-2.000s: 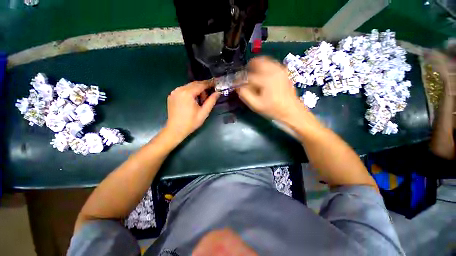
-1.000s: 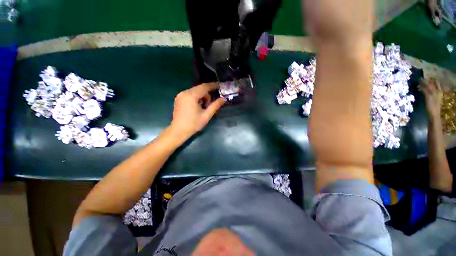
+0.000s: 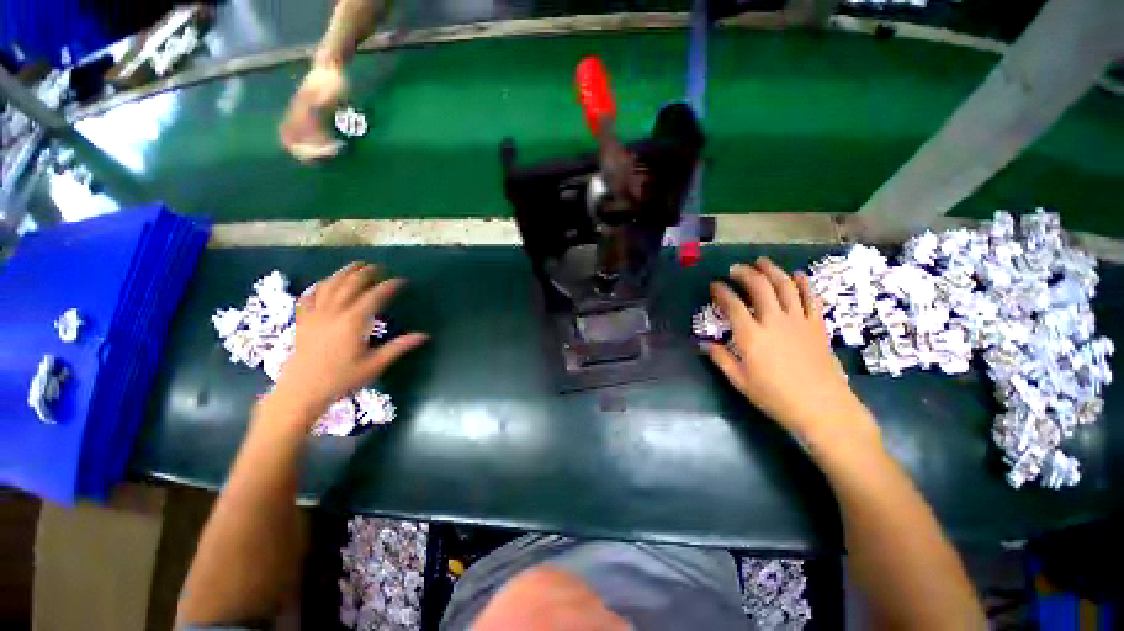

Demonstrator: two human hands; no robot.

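The black hand press [image 3: 604, 222] stands in front of me, its lever raised with the red grip [image 3: 595, 94] at the top. The fixture [image 3: 608, 337] at its base is in view with no hand at it. My left hand [image 3: 335, 335] is over the left-hand pile of white parts [image 3: 261, 327], fingers spread, covering some of them. My right hand [image 3: 779, 343] is low over the bench at the near end of the right-hand pile [image 3: 949, 302], fingers apart. A white part [image 3: 710, 323] lies by its fingertips.
Blue stacked sheets or a bin [image 3: 93, 345] at the left hold a few loose parts. Another person's hand [image 3: 317, 117] is by a white part [image 3: 351, 121] on the green conveyor [image 3: 456, 123]. Trays of parts [image 3: 385, 573] sit under the bench. A grey post [image 3: 986, 117] slants at the right.
My left hand has left the fixture for the left pile. My right hand has come down from high up to the bench by the right pile. The view has shifted, showing the red grip.
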